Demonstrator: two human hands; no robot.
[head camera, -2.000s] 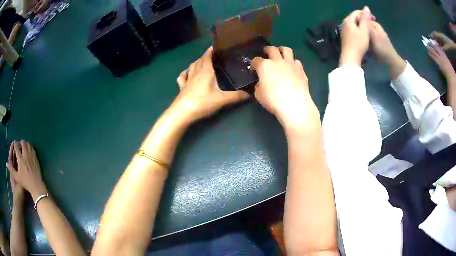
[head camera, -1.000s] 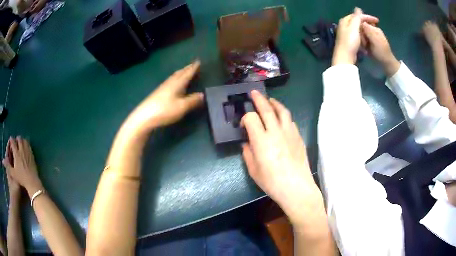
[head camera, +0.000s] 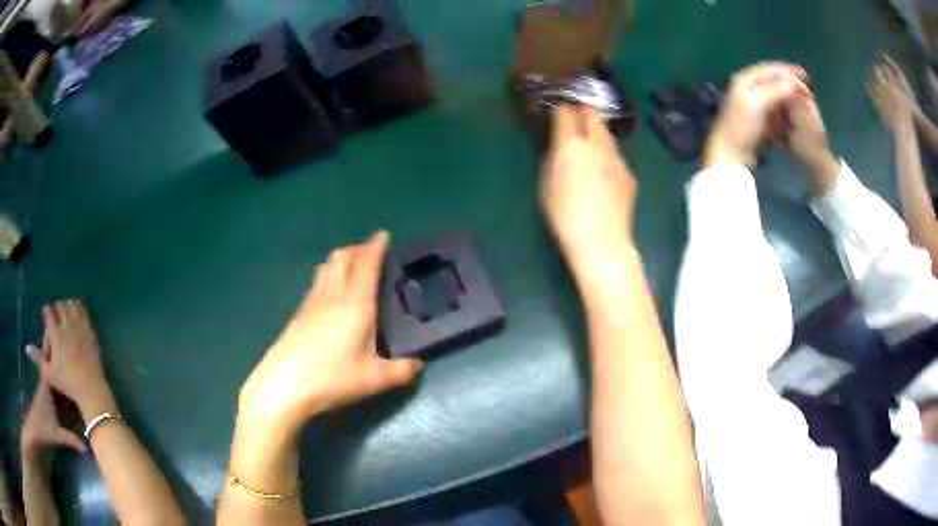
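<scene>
A flat square black insert (head camera: 468, 293) with a shaped cut-out lies near me; green tabletop shows through the hole. My left hand (head camera: 324, 334) is around its near left corner, fingers along the left side and thumb at the front edge. An opened carton (head camera: 566, 46) with a raised brown lid stands further away and holds shiny silver contents. My right hand (head camera: 591, 190) reaches to its front, fingertips at the front wall. The fingertips are blurred and partly hidden, so the grip is unclear.
Two black boxes (head camera: 269, 108) with cut-out tops stand side by side at the back left. Small black pieces (head camera: 684, 118) lie beside a white-sleeved neighbour's hands (head camera: 766, 113). Another person's hands (head camera: 72, 360) rest at the left. The table's curved edge (head camera: 453, 473) is near me.
The opened carton is further away, with my right hand now at it instead of on the insert. The insert has shifted left and nearer, and my left hand has come to its corner.
</scene>
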